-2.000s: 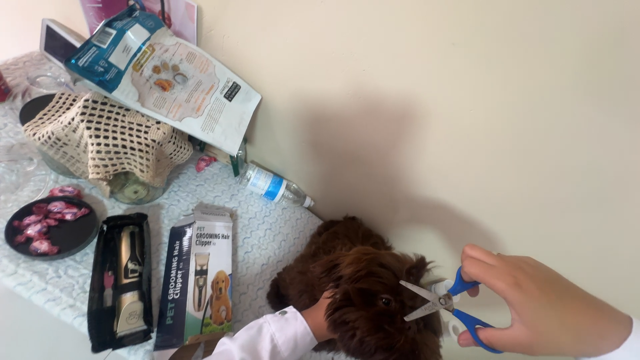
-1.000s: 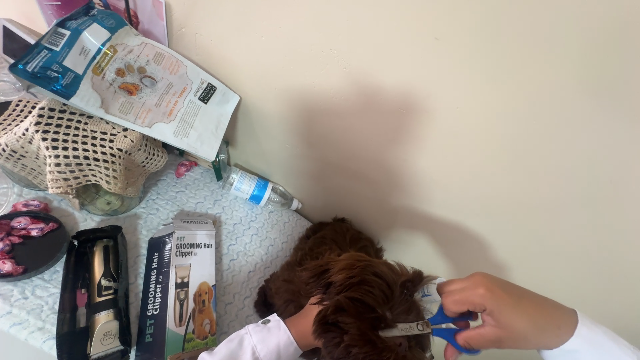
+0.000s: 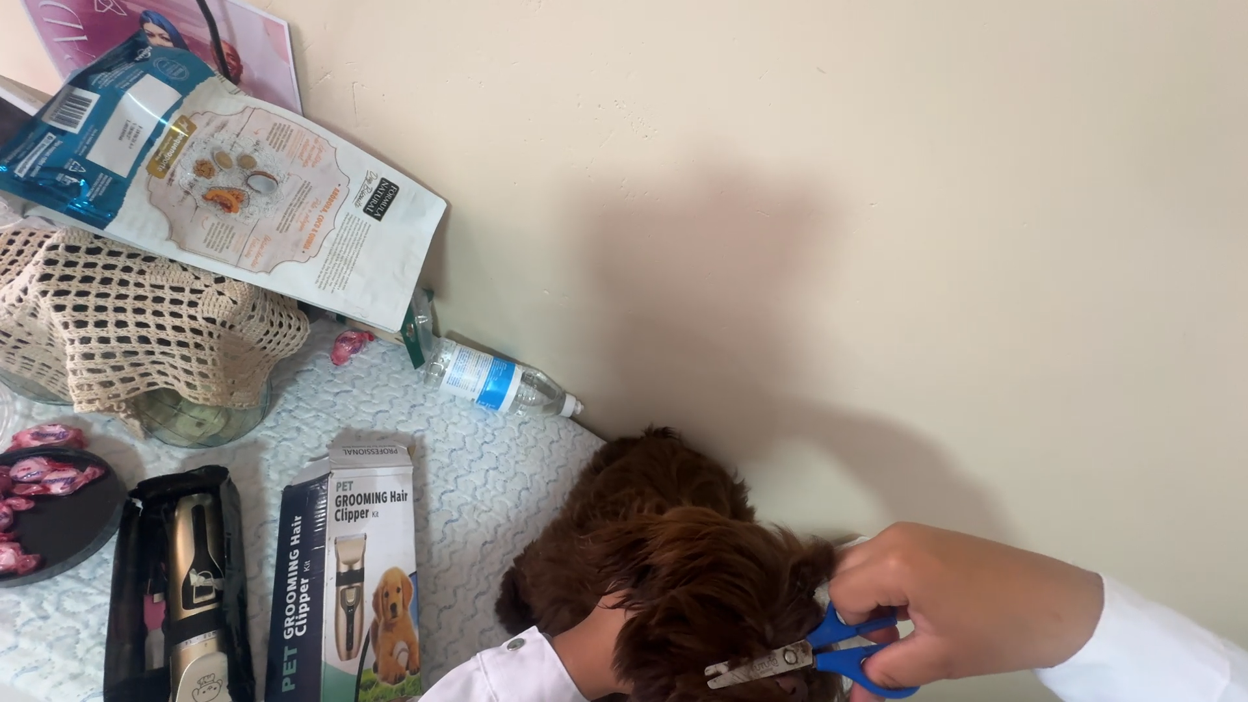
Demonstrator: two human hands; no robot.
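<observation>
A dark brown, curly-haired dog is at the bottom centre, its head turned down toward the lower edge. My left hand rests against the side of the dog's head, its fingers hidden in the fur. In my right hand is a pair of scissors with blue handles, thumb and fingers at the loops. The metal blades lie nearly together, pointing left across the fur of the dog's face.
At left, a quilted cover bears a clipper kit box, gold clippers in a black tray, a dark plate of wrapped sweets, a plastic bottle, a crochet cloth over glass and a food bag. A wall stands behind.
The scissor blades stood wide apart two seconds ago and are now nearly together over the dog's face. My right hand has moved closer to the dog's head. The view has shifted somewhat.
</observation>
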